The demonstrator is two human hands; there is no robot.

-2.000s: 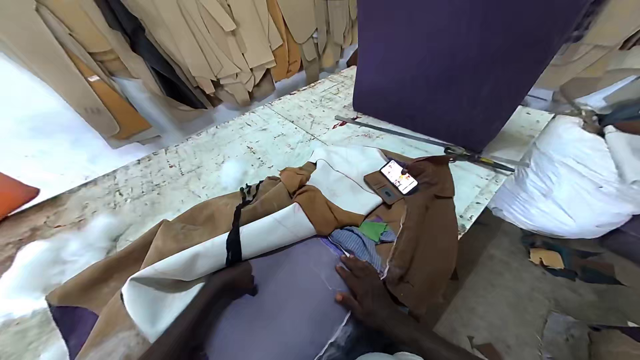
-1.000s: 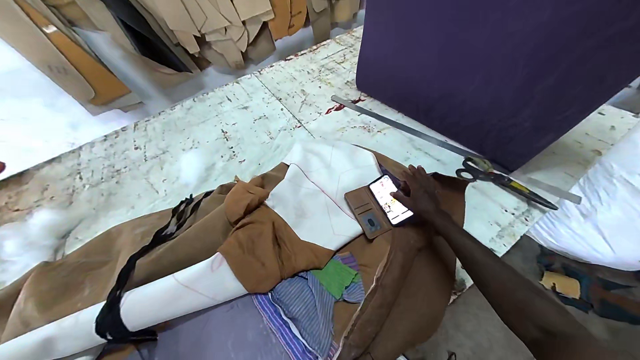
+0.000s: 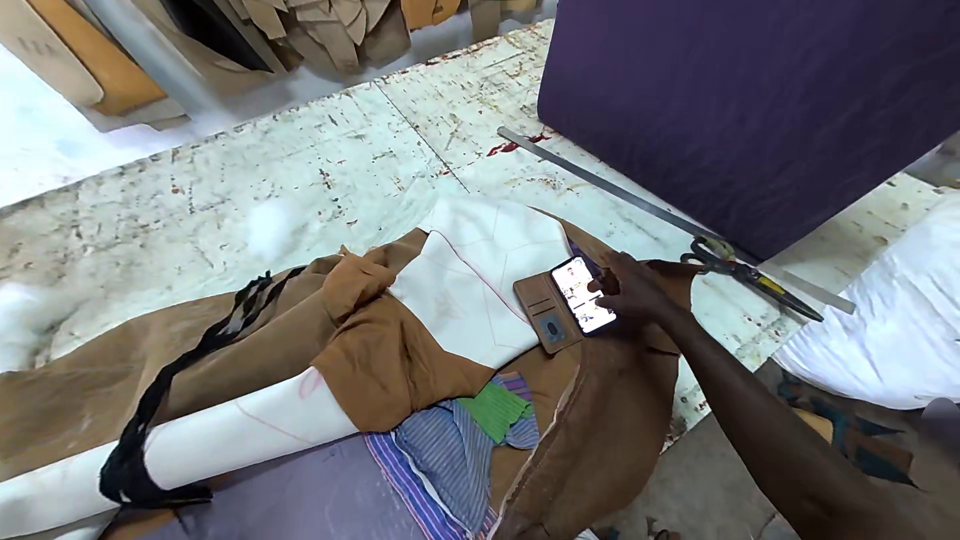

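My right hand [image 3: 634, 289] reaches in from the lower right, its fingertips over the lit screen of a smartphone [image 3: 585, 296] in a brown folding case [image 3: 547, 311]. The phone lies face up on brown fabric [image 3: 615, 420], beside white material marked with drawn lines [image 3: 487, 270]. Orange-brown cloth [image 3: 397, 360], a green ribbed scrap [image 3: 495, 409] and blue striped cloth [image 3: 450, 450] lie below the white piece. At the lower left, a black strip [image 3: 157, 397] crosses a rolled white piece [image 3: 247, 427]. My left hand is out of view.
A long metal ruler [image 3: 600, 182] and black-handled scissors [image 3: 750, 276] lie on the worn, pale tabletop [image 3: 300, 180]. A large purple block [image 3: 735, 105] stands at the back right. Beyond the right edge is a white sack [image 3: 885, 322]; brown and tan pieces [image 3: 330, 30] hang behind the table.
My right hand has moved from the purplish surface up to the phone, where its fingers remain over the screen. My left hand, seen two seconds ago, has left view. The view has shifted closer to the phone.
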